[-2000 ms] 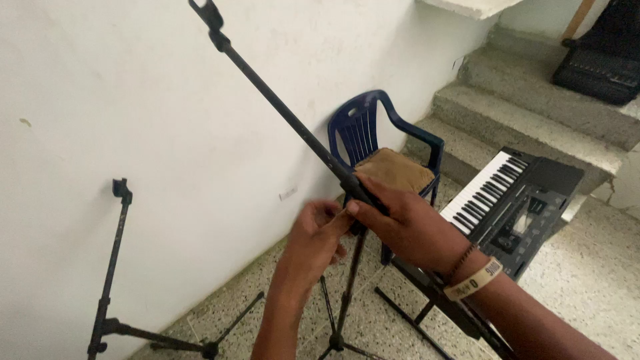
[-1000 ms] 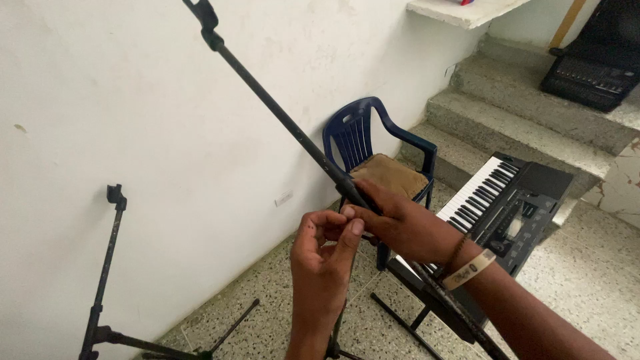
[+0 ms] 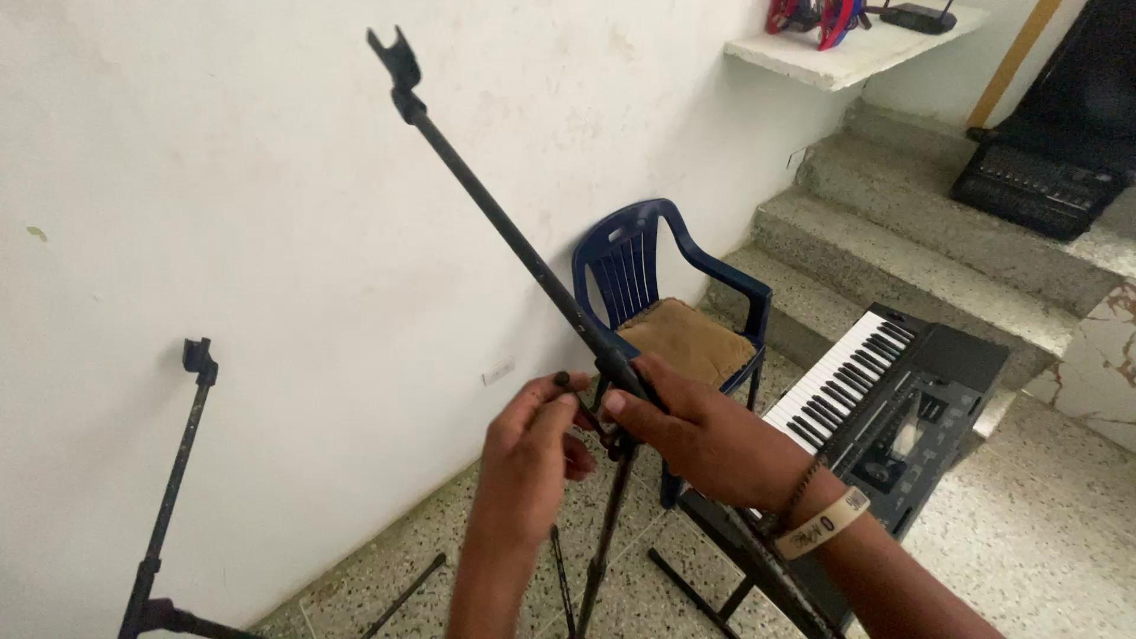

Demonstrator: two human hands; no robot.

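A black microphone stand [image 3: 510, 232] rises in front of me, its boom slanting up to the left and ending in a forked clip [image 3: 397, 60]. My right hand [image 3: 719, 435] is wrapped around the boom's thicker sleeve, near the joint with the upright tube [image 3: 608, 541]. Just left of that joint, my left hand [image 3: 532, 453] pinches a thin dark rod with a rounded end [image 3: 563, 379] between thumb and fingers; the rod reaches down to the joint. The lower part of the boom passes behind my right wrist, which wears a bracelet and a light wristband.
A second microphone stand [image 3: 182, 461] stands at the left by the white wall. Behind my hands is a blue plastic chair [image 3: 624, 262] with a brown cushion [image 3: 683, 342]. An electronic keyboard [image 3: 923, 426] on its stand is at right, before concrete steps [image 3: 914, 257] holding an audio mixer [image 3: 1034, 191].
My left hand's fingers have shifted, and the thin rod with its rounded end now shows between them. My right hand keeps its grasp on the boom.
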